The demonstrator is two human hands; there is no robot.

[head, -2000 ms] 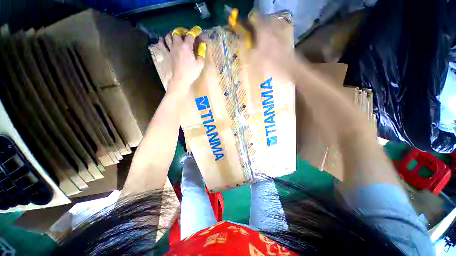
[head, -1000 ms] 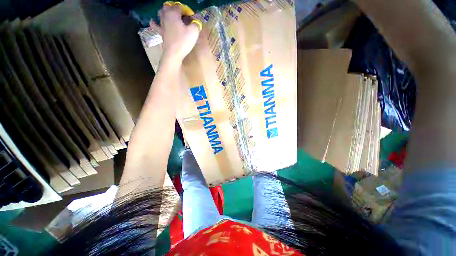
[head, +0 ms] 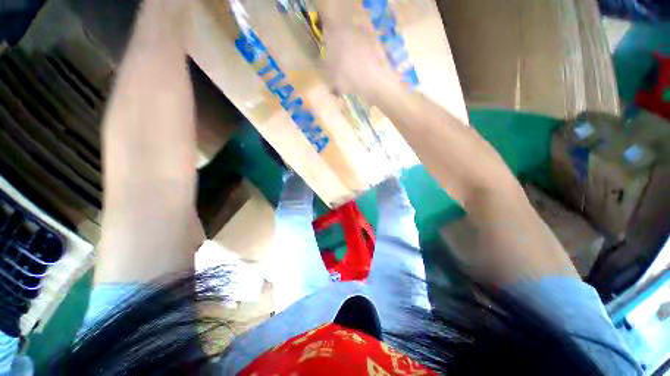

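A brown shipping carton (head: 294, 172) with blue "TIANMA" print stands between my knees, its top running out of the upper edge of the picture. Clear tape runs along its centre seam. My right hand (head: 341, 55) is blurred over the seam near the top, with a yellow finger cot showing; whether it holds anything is hidden. My left forearm reaches up past the left side of the carton, and my left hand is cut off by the top edge.
A red plastic stool (head: 360, 246) is between my legs. Stacked cardboard (head: 44, 110) and black parts in a pale tray (head: 33, 253) are at the left. Upright cardboard sheets (head: 507, 59) stand at the right, with small brown cartons (head: 613, 172) on the green floor.
The view has shifted downward, and the carton sits higher in it. My right hand has come back from the upper right to the carton's seam. My left hand has left the picture.
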